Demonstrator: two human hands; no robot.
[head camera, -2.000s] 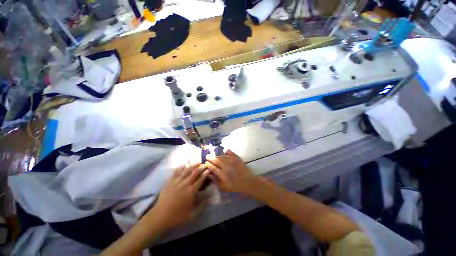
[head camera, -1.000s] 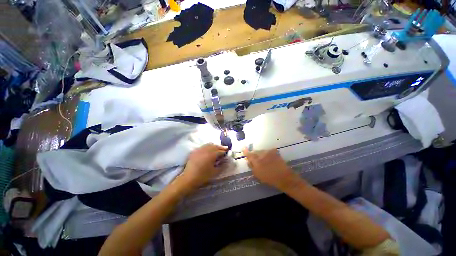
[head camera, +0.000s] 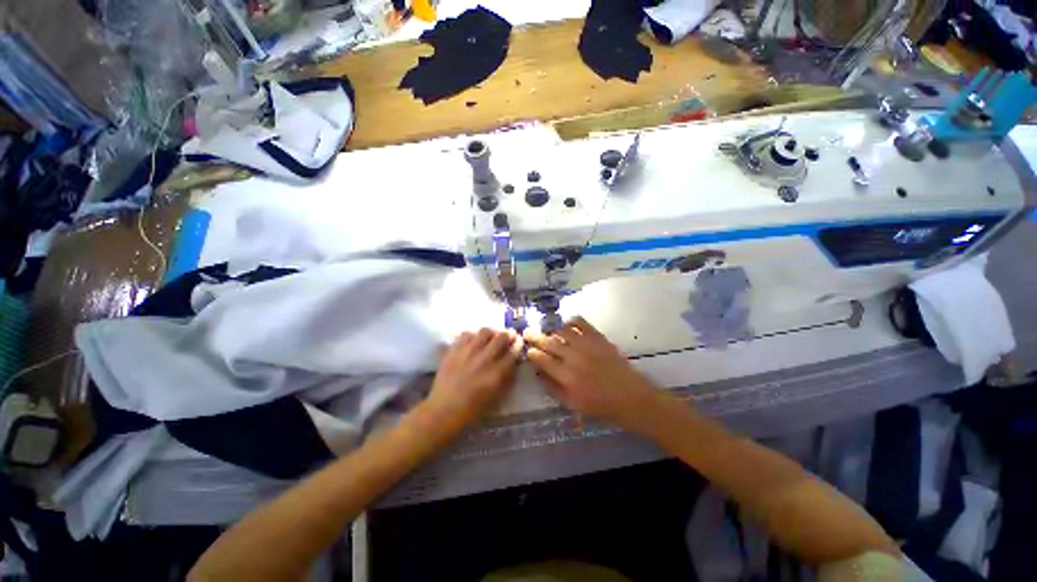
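The light grey and black garment body (head camera: 262, 335) lies in a soft heap left of the needle, its right end running to the brightly lit presser foot (head camera: 519, 316). My left hand (head camera: 478, 370) lies at the front left of the foot, fingertips on the cloth edge. My right hand (head camera: 582, 364) is just right of it, fingers bent down close to the foot, fingertips nearly touching those of my left hand. Glare and the fingers hide the cloth edge, so any pinch is unclear. The white sewing machine head (head camera: 728, 227) stands behind my hands.
Black cut pieces (head camera: 458, 53) lie on the wooden board behind the machine. A grey and black piece (head camera: 298, 127) lies at the back left. A white cloth (head camera: 964, 318) hangs at the right. A small corded device (head camera: 32, 430) is at far left. Grey and black pieces (head camera: 876, 466) are heaped below right.
My right hand has moved left and in towards the foot, closing the gap to my left hand seen one second ago. The view has shifted; the garment heap lies much as before.
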